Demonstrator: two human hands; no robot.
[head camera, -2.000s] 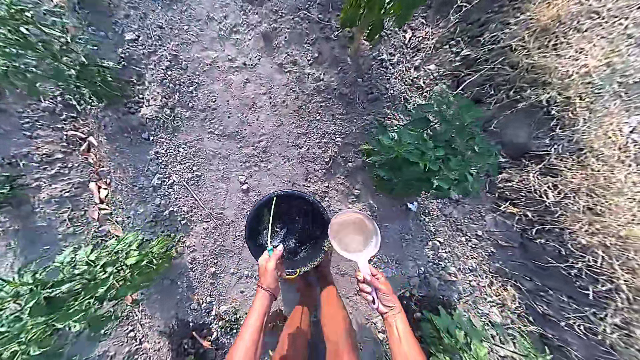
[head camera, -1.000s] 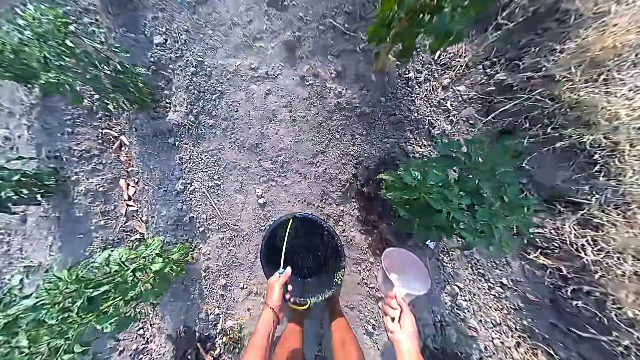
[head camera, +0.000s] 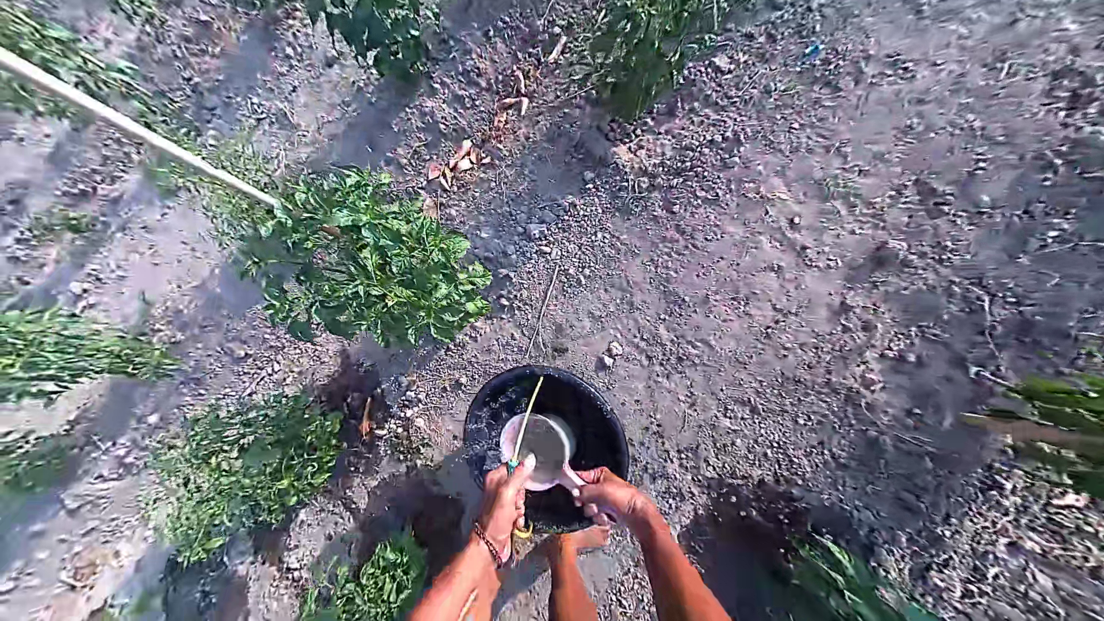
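Observation:
A round black bucket is held low in front of my legs, with dark liquid inside. My left hand is closed on its thin yellow handle at the near left of the rim. My right hand grips the short handle of a pale plastic dipper. The dipper's round bowl is over the bucket's opening and looks full of cloudy liquid. Both hands are near each other at the near side of the rim.
Leafy green plants grow in dry, stony soil on the left, with another plant lower down. A pale pole slants in from the upper left. Bare feet stand just below the bucket. Wet soil patches lie on both sides.
My right hand has brought the dipper leftward from beside the bucket to over its opening. My left hand keeps hold of the bucket's handle. The view has turned toward the left-hand plants.

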